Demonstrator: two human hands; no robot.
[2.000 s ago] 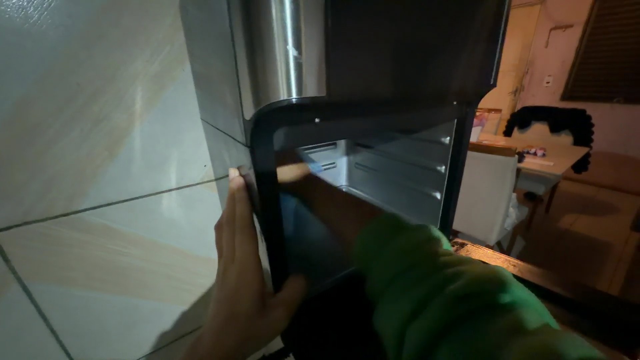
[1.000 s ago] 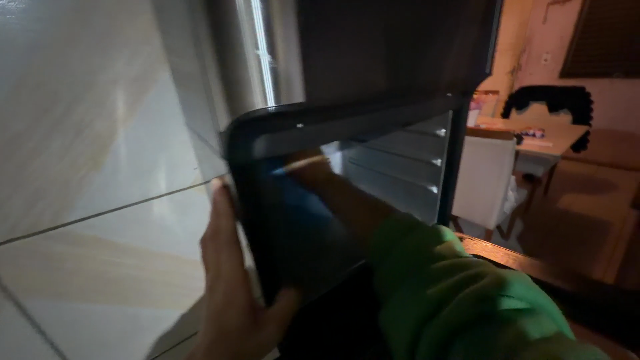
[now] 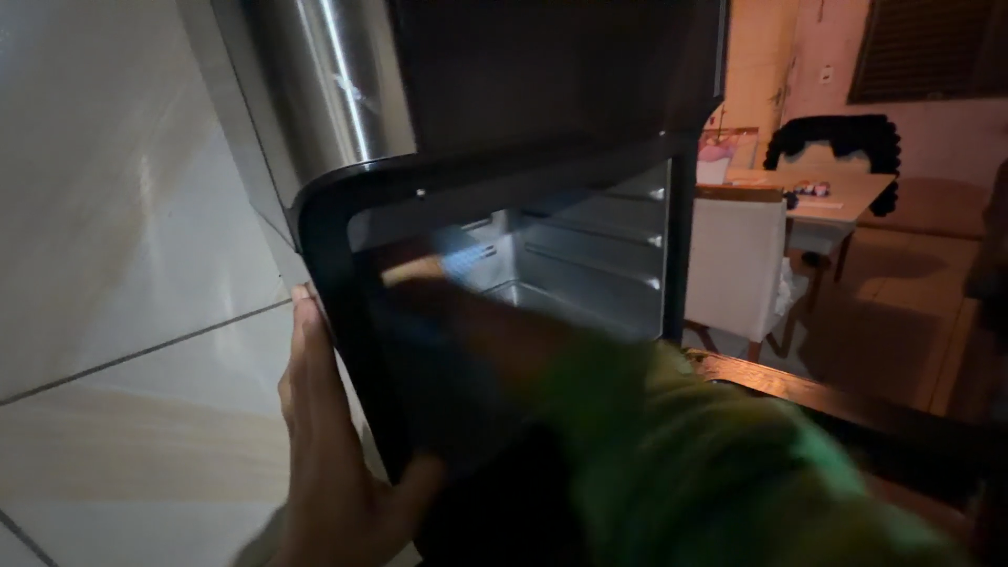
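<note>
A countertop oven [image 3: 346,173] with a brushed steel and black front stands before me, its metal cavity [image 3: 591,252] lit inside. My left hand [image 3: 331,441] lies along the oven's left side, fingers pointing up and thumb at the front edge. My right hand [image 3: 441,276], blurred, reaches through the opening near the inner left wall, the arm in a green sleeve [image 3: 709,441]. A light blue cloth-like thing [image 3: 465,256] shows at its fingers, too blurred to name surely. Rails [image 3: 598,232] run along the cavity's right wall.
Marbled wall tiles [image 3: 118,236] are close at the left. Beyond the oven at the right are a white chair [image 3: 732,268], a table [image 3: 850,193] with small items, and another chair with a black cover [image 3: 874,142]. A wooden edge [image 3: 756,374] runs at lower right.
My right hand has shifted about inside the cavity, and the light blue thing shows more plainly at its fingers than a second ago. My left hand stays against the oven's side.
</note>
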